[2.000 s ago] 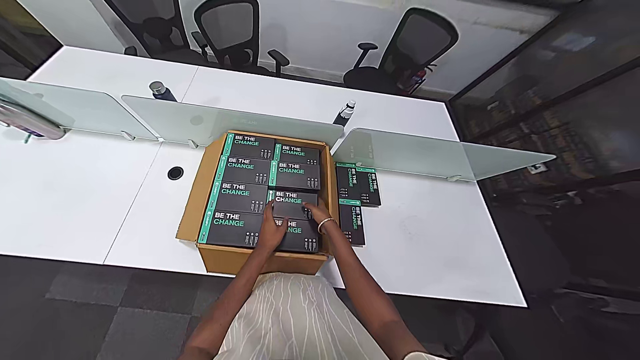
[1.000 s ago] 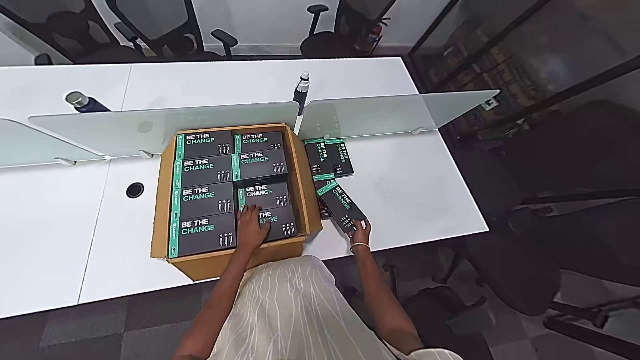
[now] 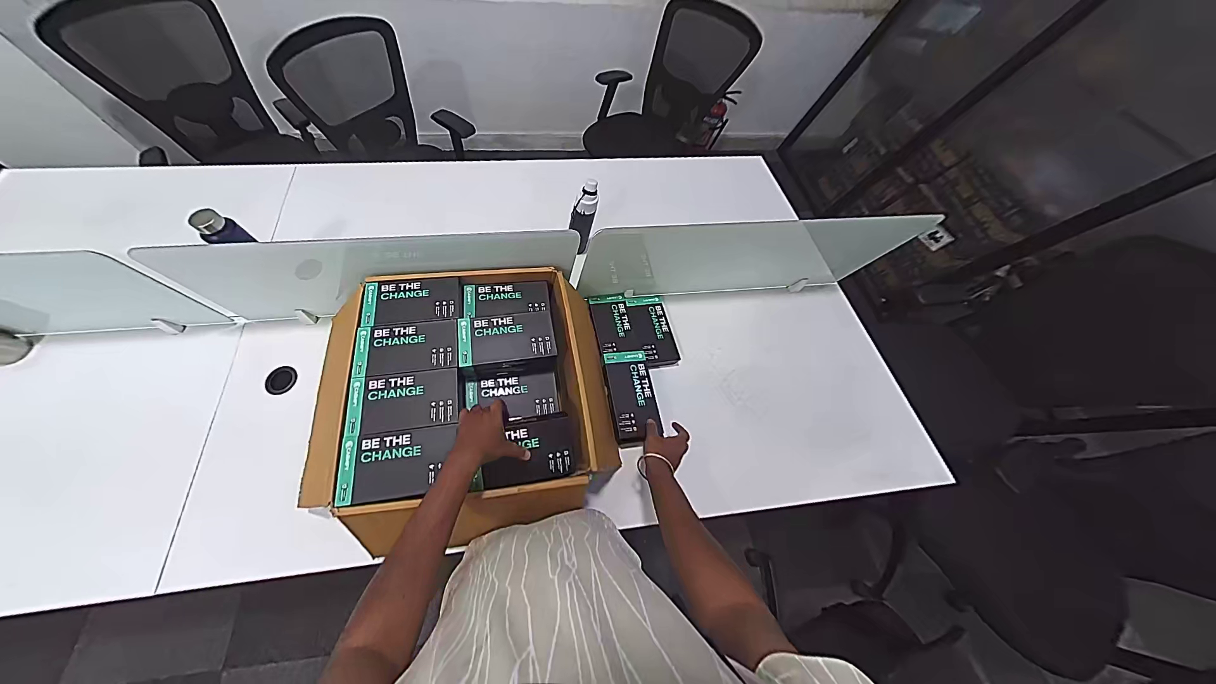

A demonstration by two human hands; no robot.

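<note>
An open cardboard carton [image 3: 318, 418] on the white table holds two columns of black boxes with green end bands and printed lettering. My left hand [image 3: 486, 435] rests over the right column, fingers spread, touching the two nearest boxes there, one black box [image 3: 527, 461] and the lower-lying box [image 3: 518, 391] behind it. Right of the carton, my right hand [image 3: 668, 445] touches the near end of a black box [image 3: 632, 394] lying on the table, its fingers apart. Behind that one lie more black boxes [image 3: 655, 332], side by side.
Frosted glass dividers [image 3: 703, 258] cross the white table [image 3: 779, 380] behind the carton. Beyond them stand a dark bottle [image 3: 584, 214] and another bottle with a metal cap [image 3: 220, 226]. A round cable grommet [image 3: 281, 380] is left of the carton. Mesh chairs [image 3: 347, 81] stand past the far edge.
My right hand has moved from the carton to the boxes on the table. The box under it lay slanted a second ago and now lies straighter. My left hand stays over the carton.
</note>
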